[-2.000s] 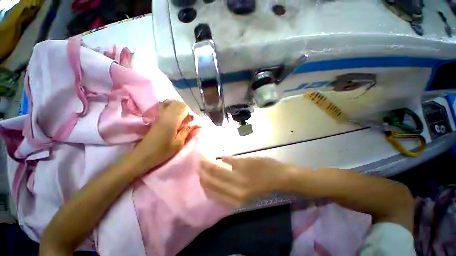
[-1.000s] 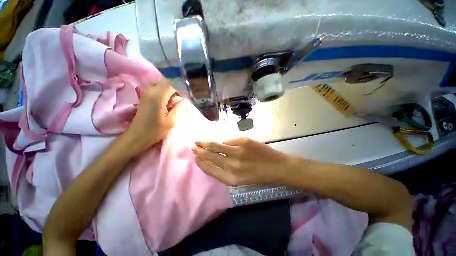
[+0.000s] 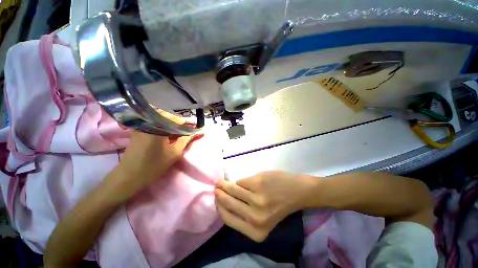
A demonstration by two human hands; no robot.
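Observation:
The pink and white garment piece (image 3: 173, 214) covers the table left of the needle and hangs over the front edge. My left hand (image 3: 152, 152) lies on the pink cloth just left of the needle area, partly hidden by the shiny curved guard (image 3: 107, 73). My right hand (image 3: 259, 201) pinches the right edge of the pink cloth between thumb and fingers, near the table's front edge. The presser foot and needle area (image 3: 215, 118) of the white sewing machine (image 3: 335, 47) is washed out by the lamp, so the cloth's contact there is unclear.
Snips with green and yellow loops (image 3: 432, 137) lie at the table's right end. A yellow paper label (image 3: 343, 94) is on the machine bed. More pink and white cloth (image 3: 346, 235) is below the table edge, beside my right forearm.
The view has moved closer to the machine head, so the guard looks larger and further left. My right hand has moved from lying flat on the cloth to pinching its edge, nearer the front.

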